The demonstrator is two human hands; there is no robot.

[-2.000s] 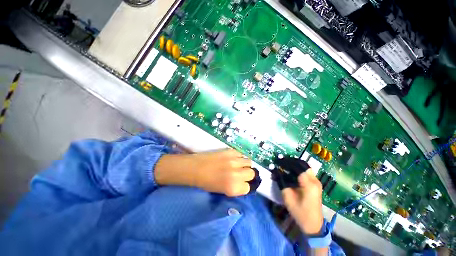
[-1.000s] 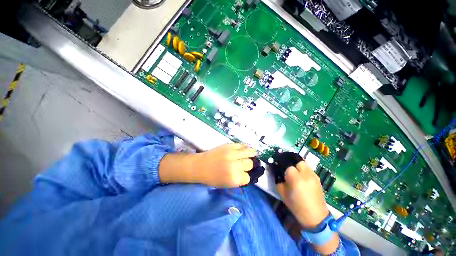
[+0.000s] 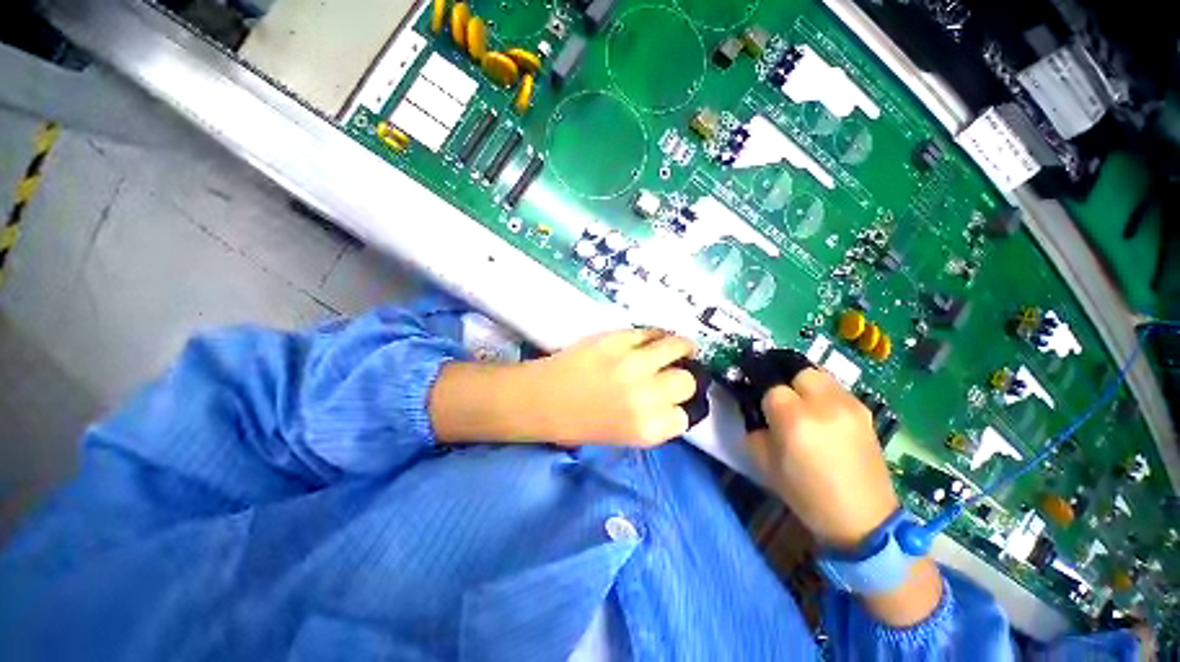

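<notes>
A large green circuit board [image 3: 893,246] lies on the rails in front of me, with glare at its middle. My left hand [image 3: 628,388], with black finger cots, is at the board's front edge; its fingertips are curled and hidden. My right hand [image 3: 809,433], also with black finger cots and a light blue wrist strap [image 3: 880,556], is just right of it, fingertips low over the front edge. Small silvery capacitors [image 3: 602,252] stand left of the fingers. I cannot tell whether either hand holds a part.
Orange disc capacitors [image 3: 500,65] and white blocks [image 3: 432,101] stand at the board's left. A silvery rail [image 3: 388,233] runs along the front. Black bins with white labels [image 3: 999,149] are at the upper right. A coiled blue cord [image 3: 1068,427] crosses the board's right part.
The view has shifted, so the board appears larger and further up. Both hands stay close together at the front edge; the right hand's fingers have turned downward over it.
</notes>
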